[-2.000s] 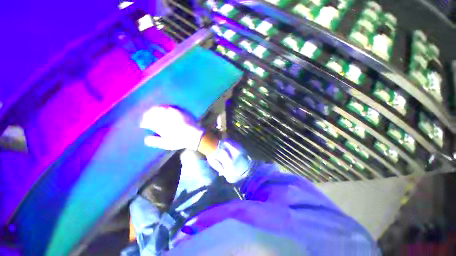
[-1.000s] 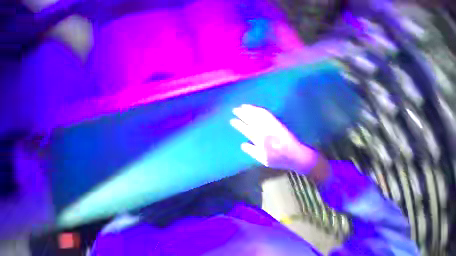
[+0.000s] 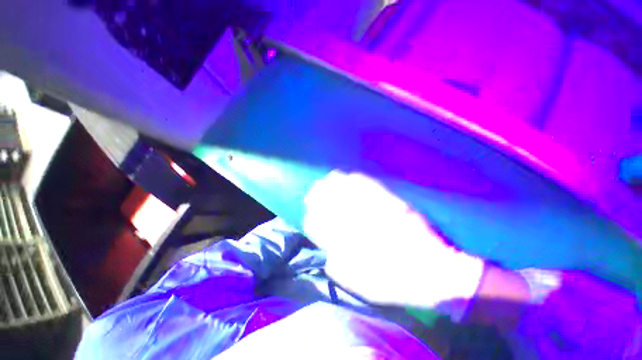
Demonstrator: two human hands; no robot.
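My right hand [image 3: 387, 239], in a glaring white glove with a bare strip of wrist behind it, is over the front part of the green-teal mat [image 3: 303, 112]. The glove is overexposed, so its fingers cannot be told apart and nothing can be made out in it. The smock sleeve behind it is lit purple. My left hand is not in view. Light blue smock cloth fills the bottom of the picture.
The magenta-lit tray [image 3: 493, 63] with a raised front lip lies behind the mat. A blue-cyan object [image 3: 631, 169] is at the right edge. A black bin [image 3: 60, 183], reddish inside, and slotted metal bars [image 3: 28, 274] are at left. A dark panel [image 3: 162, 31] is at upper left.
The view has swung left: the board rack at right has gone out of view and the bin has come in. My right hand appears larger and its separate fingers no longer show.
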